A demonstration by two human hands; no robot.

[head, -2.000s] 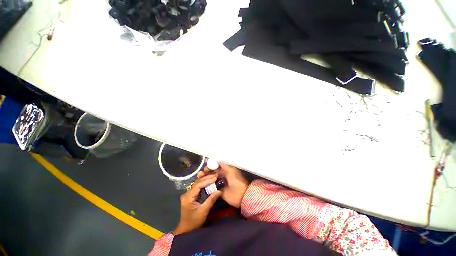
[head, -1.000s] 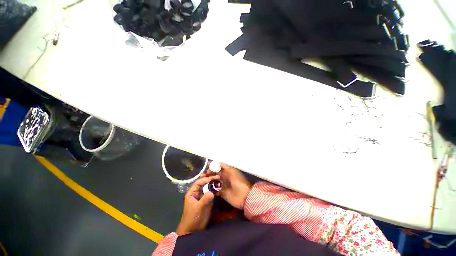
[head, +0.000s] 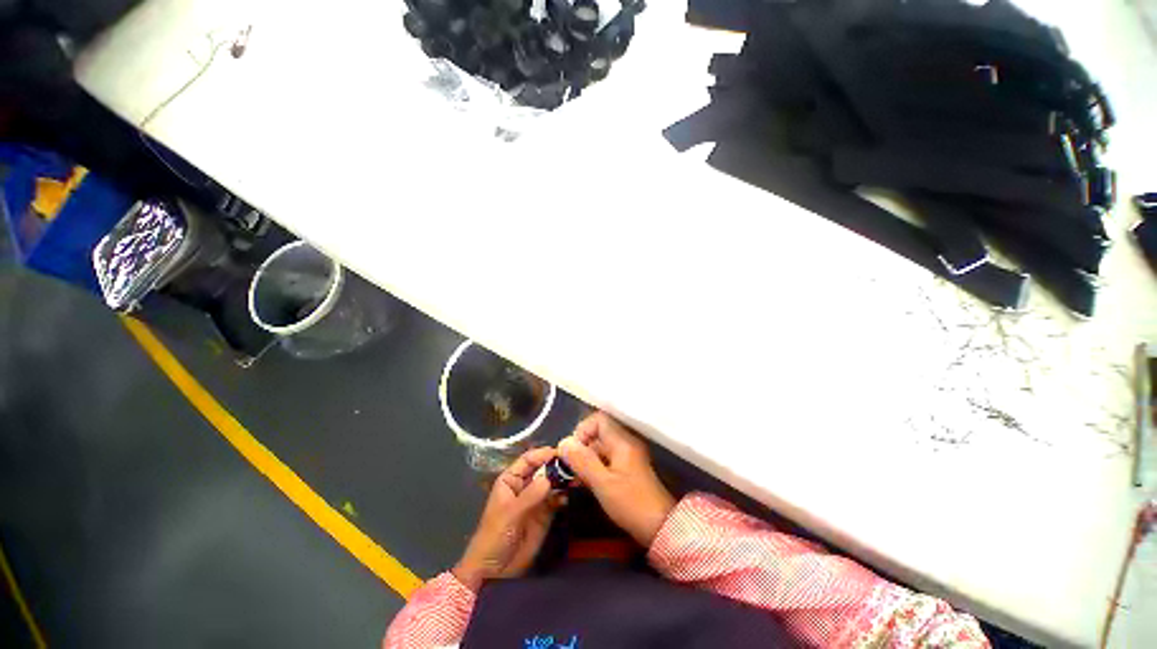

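A small white-and-black item (head: 558, 473) is between my fingertips just off the table's near edge. It is too small to tell what it is. My left hand (head: 510, 517) holds it from the left side. My right hand (head: 622, 474) meets it from the right, its fingertips touching or very near the item. The fingers cover much of it.
The white table (head: 609, 292) carries black straps (head: 875, 121), a bag of black parts (head: 527, 44), and loose thread ends (head: 983, 368). Below its edge stand a round lined bin (head: 447, 403), another bin (head: 256, 294) and a foil-like topped container (head: 137, 251).
The view has shifted, so the table and bins sit differently. The white round piece seen earlier at my right fingertips no longer shows. My right fingers have moved onto the item.
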